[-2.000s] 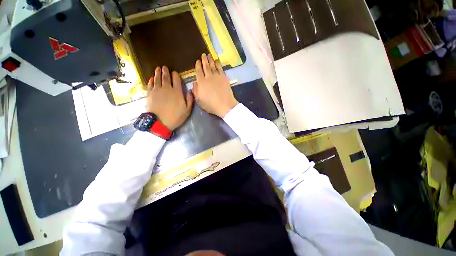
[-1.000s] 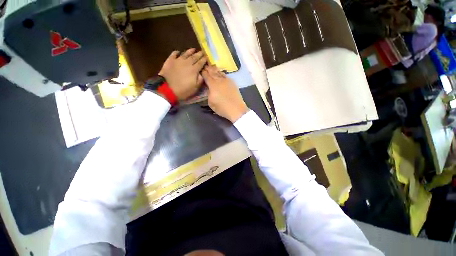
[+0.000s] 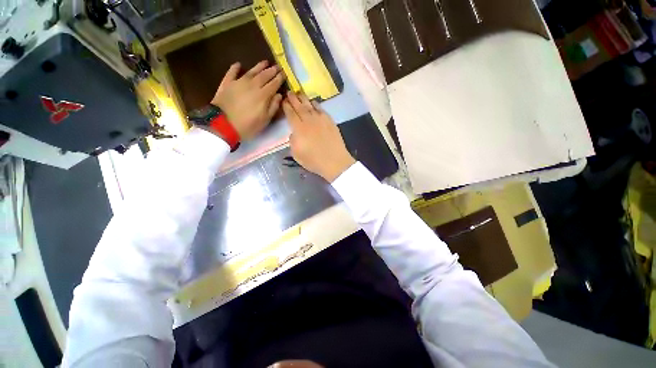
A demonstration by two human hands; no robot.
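Note:
The dark brown piece lies in the open middle of the yellow-edged template, beside the sewing machine head. My left hand lies palm down over the brown piece's lower right part, fingers a little apart, with a watch and red band at the wrist. My right hand lies flat just right of it, fingertips at the template's lower right corner. What is under both palms is hidden. Dark snips show partly at the right hand's edge.
A shiny metal bed plate lies in front of the template. Stacked brown pieces with light slits and a white-backed sheet lie at the right. A yellow panel with a brown rectangle hangs below them. A black slab lies lower left.
Since the first frame, my left hand has moved right and up onto the brown piece, close to my right hand. My right hand has shifted little. The view has tilted slightly.

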